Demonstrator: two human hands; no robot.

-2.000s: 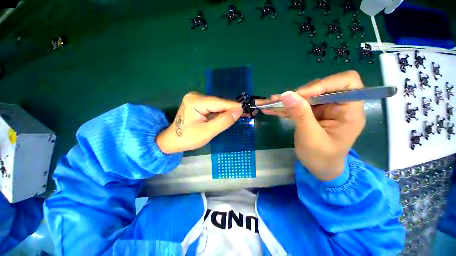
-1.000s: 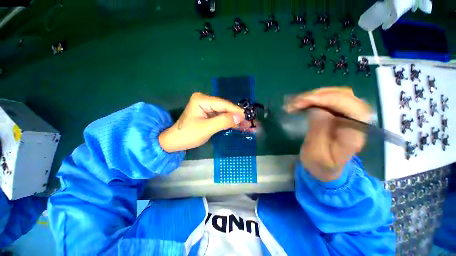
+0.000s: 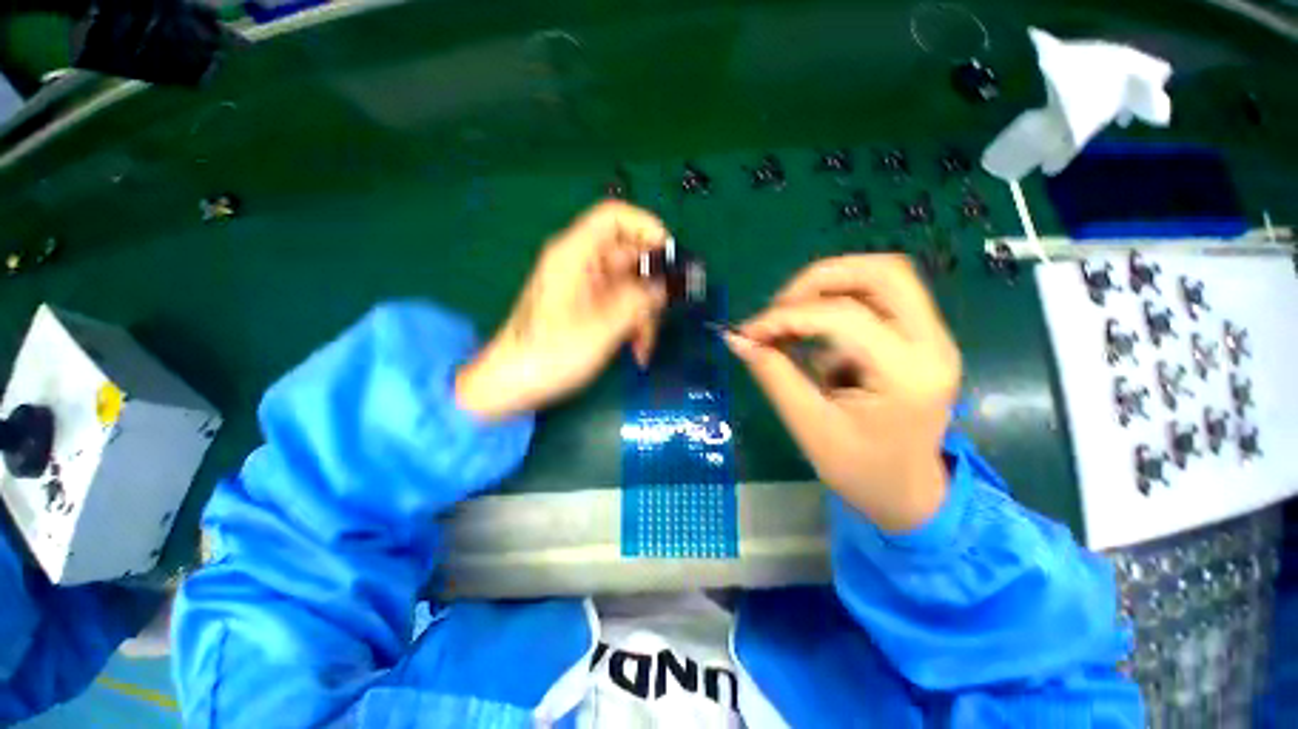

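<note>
My left hand [image 3: 562,321] holds a small dark housing [image 3: 675,271] with shiny pale edges between thumb and fingers, above the blue work strip [image 3: 681,477]; it is blurred. My right hand [image 3: 868,385] is just to the right, thumb and forefinger pinched on a small dark part [image 3: 723,329], apart from the housing. Its shape is too small to tell, and the tweezers cannot be made out. Black spider-like parts [image 3: 767,172] lie in rows on the green mat beyond the hands. More of them lie on the white sheet [image 3: 1061,385] at right.
A white box unit [image 3: 128,456] stands at left. A clear blister tray [image 3: 1193,627] lies below the white sheet. A dark blue tray [image 3: 1146,191], white rods [image 3: 1025,248] and a crumpled white wipe [image 3: 1089,100] are at upper right. A dark round piece [image 3: 977,80] lies at the far side.
The view has tilted up. The tweezers no longer show in my right hand, which has come back towards the left. My left hand now holds a housing in place of the many-armed part.
</note>
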